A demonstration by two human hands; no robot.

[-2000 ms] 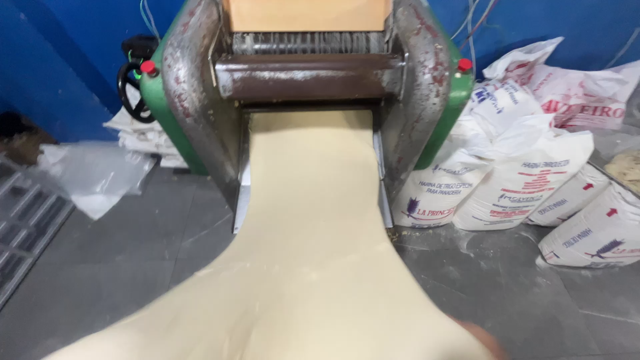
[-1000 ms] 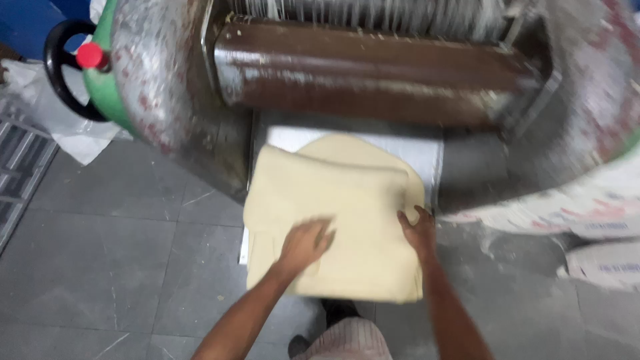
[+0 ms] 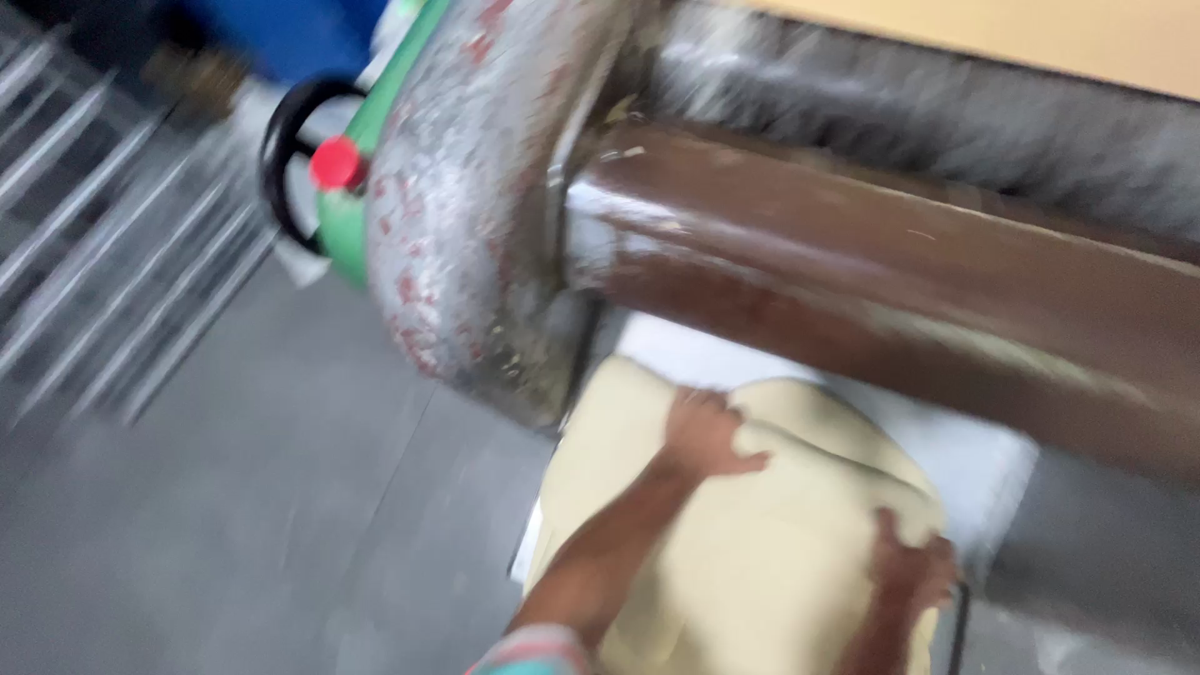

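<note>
Folded pale dough (image 3: 778, 525) lies on the white tray (image 3: 975, 459) below the rollers of a dough sheeter. My left hand (image 3: 708, 433) rests on the upper left of the dough, near its folded edge, with the thumb spread. My right hand (image 3: 909, 562) is at the dough's right edge, its fingers bent over the side; blur hides how firmly they hold. Just above the dough runs the brown roller guard (image 3: 844, 253). The lower part of the dough is partly hidden by my forearms.
The sheeter's worn metal side housing (image 3: 450, 216) stands at the left, with a red button (image 3: 336, 163) and a black handwheel (image 3: 281, 164) beside it. A metal rack (image 3: 122, 225) is at the far left. Grey floor tiles (image 3: 309, 487) lie below.
The long dough sheet seen two seconds ago is a folded stack. Since one second ago, my left hand has moved up to the dough's folded edge. The view has turned and come closer.
</note>
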